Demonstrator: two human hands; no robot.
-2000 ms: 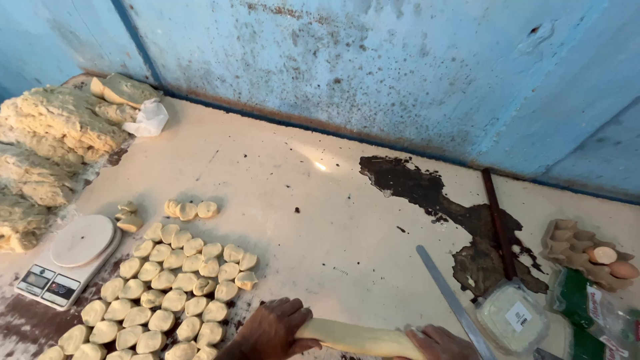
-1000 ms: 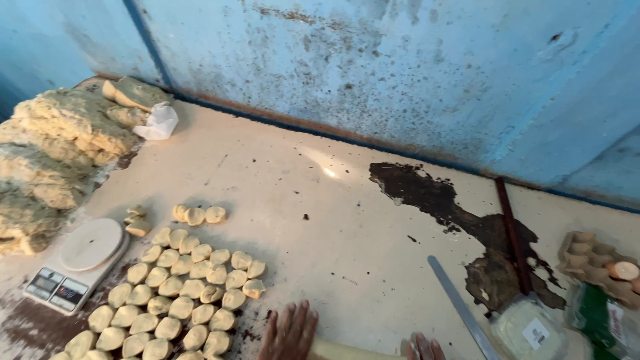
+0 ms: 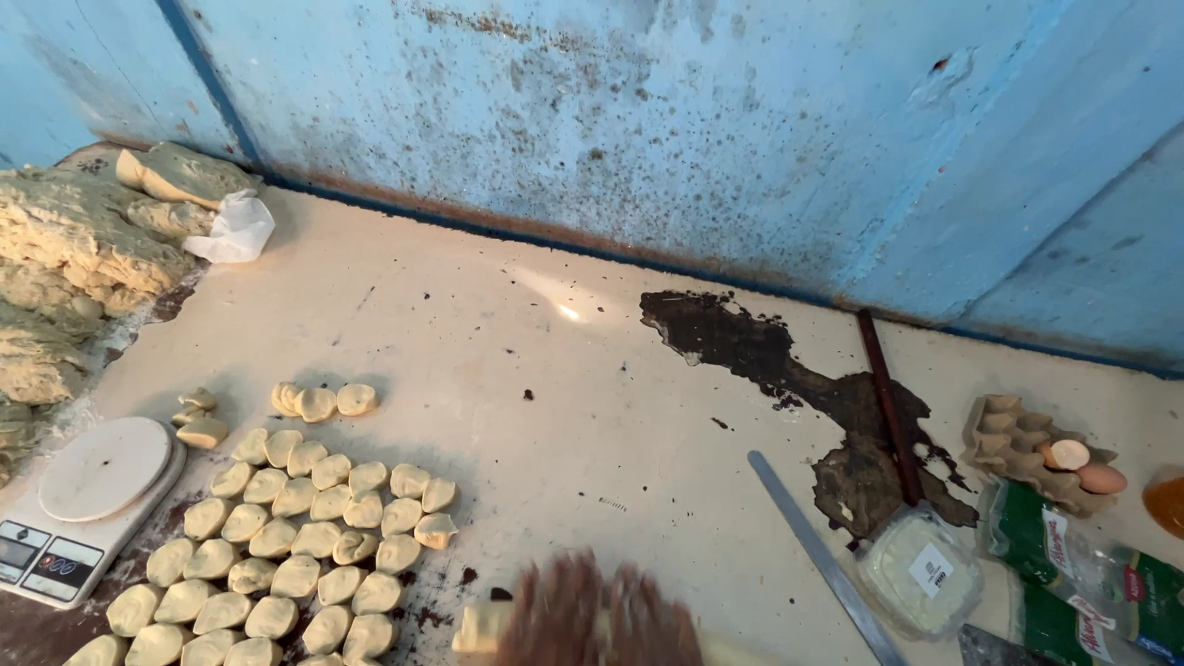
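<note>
At the bottom centre my left hand point(image 3: 552, 610) and my right hand point(image 3: 647, 618) lie side by side, blurred, palms down on a roll of pale dough point(image 3: 482, 627). The roll's left end shows beyond my left hand, and a thin part shows to the right of my right hand. Neither hand is closed around the roll. Left of them, cut dough pieces point(image 3: 273, 536) stand in close rows. A few more pieces point(image 3: 317, 404) lie behind the rows. A long metal blade point(image 3: 814, 546) lies to the right of my hands.
A white kitchen scale point(image 3: 106, 470) and a large dough mass point(image 3: 74, 245) with white plastic point(image 3: 233, 228) are at left. At right are a dark rod point(image 3: 890, 407), a clear plastic tub point(image 3: 923, 573), an egg carton point(image 3: 1008, 430) with eggs and green packets point(image 3: 1022, 532). A blue wall point(image 3: 592, 120) stands behind.
My hands were apart near the two ends of the dough roll two seconds ago. They have come together over it, now side by side.
</note>
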